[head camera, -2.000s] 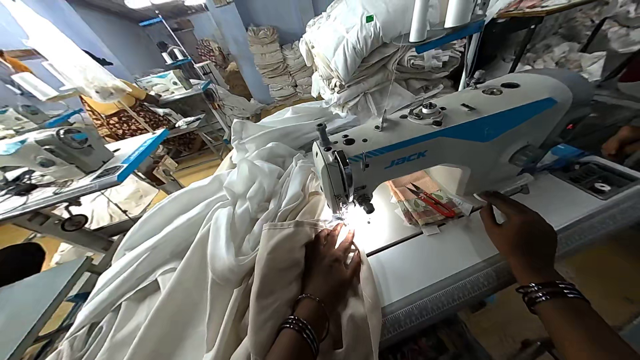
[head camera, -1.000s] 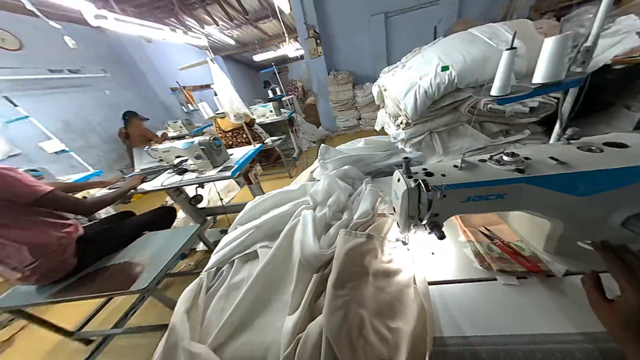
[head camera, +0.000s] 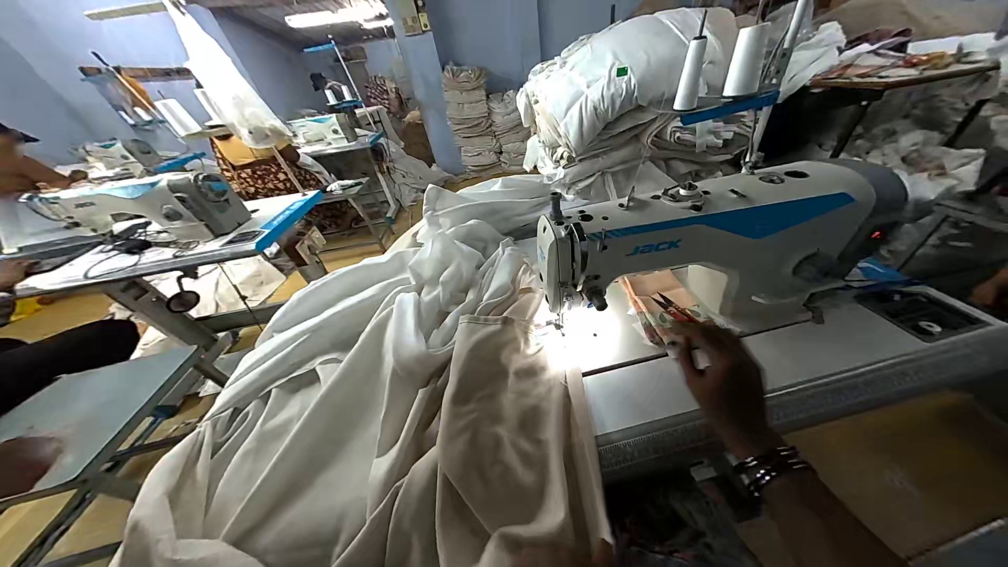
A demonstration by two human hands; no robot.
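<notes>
My right hand, with bangles at the wrist, reaches over the machine bed. Its fingertips are at the red handles of a pair of scissors or snips, which lies on patterned cloth; whether they grip it is unclear. A blurred sliver at the bottom edge may be my left hand, by the beige fabric. That fabric runs up to the lit needle area of the Jack sewing machine. Gathered white fabric spreads to its left.
White thread cones stand on a blue-edged holder behind the machine. Piled white cloth rises beyond. At left are another sewing machine on its table, a bench and part of a seated person. A tray is set in the tabletop at right.
My right hand has moved left from beside the machine's arm base to the red-handled tool. My left hand, on the beige fabric near the needle two seconds ago, has left that spot. The view has swung.
</notes>
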